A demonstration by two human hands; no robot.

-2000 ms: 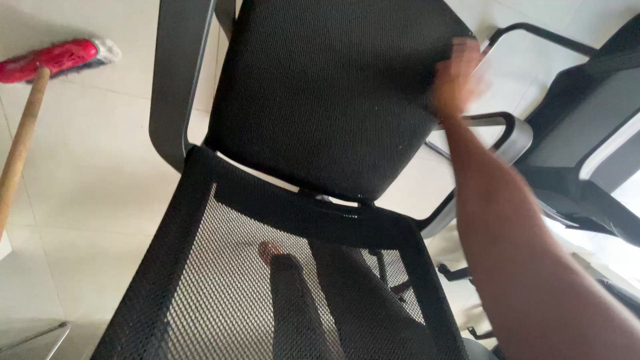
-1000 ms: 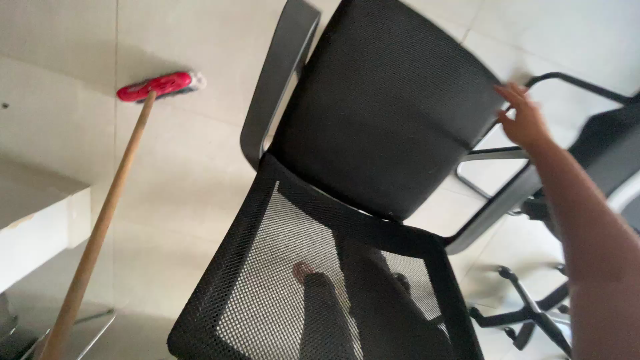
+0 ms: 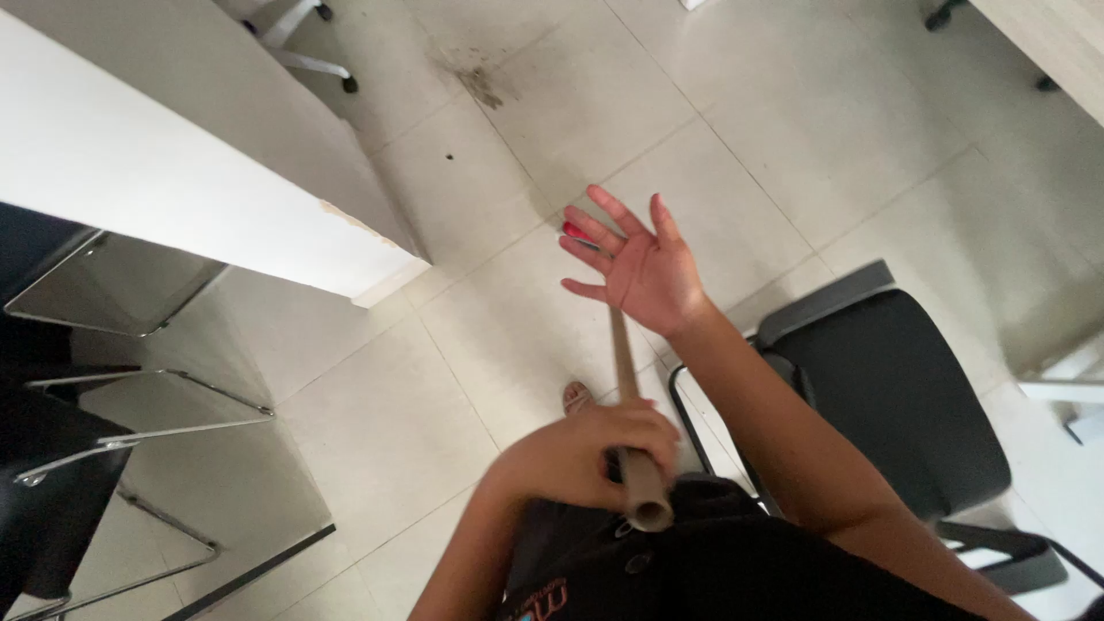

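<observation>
My left hand [image 3: 608, 453] is closed around the upper end of a wooden broom handle [image 3: 645, 500], near my waist at the lower middle. The handle slants away toward the floor, its hollow end facing up at me. Above it, my right hand [image 3: 642, 267] is spread with the palm up and fingers apart, holding nothing. It hides much of the handle's far part and most of the red broom head [image 3: 576, 231], of which a small red bit shows between the fingers. One foot [image 3: 576, 397] in a sandal shows left of the handle.
A black chair [image 3: 888, 397] stands at the right, close to my right forearm. A white partition or desk side [image 3: 216, 172] with a chipped edge juts in from the left, with metal-framed chairs [image 3: 142, 440] below it. Brown dirt [image 3: 483, 86] marks the tiled floor at the top.
My right hand has left the black chair's edge and is now spread open in front of me. My left hand, unseen before, now grips the broom handle. The view has shifted strongly.
</observation>
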